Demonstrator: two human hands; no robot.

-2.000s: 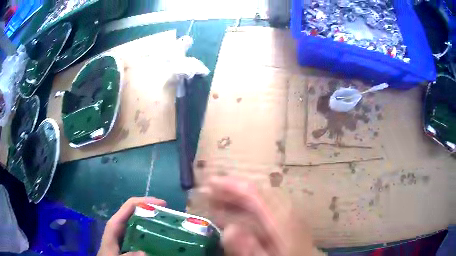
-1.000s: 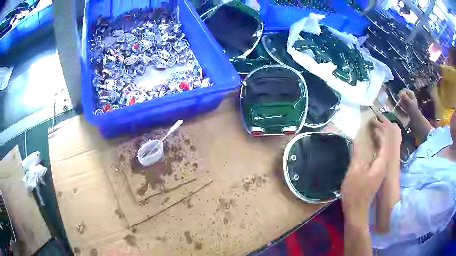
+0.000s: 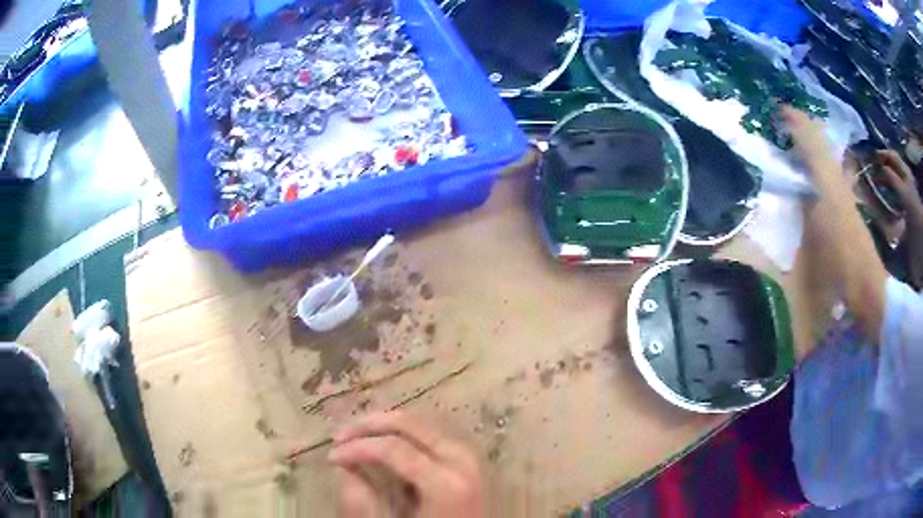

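My right hand [image 3: 410, 467] is at the bottom centre over the cardboard [image 3: 547, 435], blurred and cut off by the lower edge. Its fingers are loosely curled and point left; nothing shows in it. My left hand is out of the picture. Beyond my right hand, a translucent white cup [image 3: 330, 304] stands on stained cardboard with a pale swab stick [image 3: 371, 258] leaning in it. At the right lies a green and black housing [image 3: 714, 334] with two small round spots on its pale rim. Behind it, a green housing [image 3: 615, 212] shows two red and silver trim pieces.
A blue bin [image 3: 354, 218] full of silver and red trim pieces stands at the back. A cloth-wrapped hammer head [image 3: 96, 344] and a dark housing [image 3: 30, 415] are at the left. At the right, another person's arm [image 3: 835, 238] reaches into a white bag [image 3: 698, 96] of green parts.
The view has swung right. The green housing held in my left hand two seconds ago is out of view. The other person's hand has moved from beside the right housing to the white bag.
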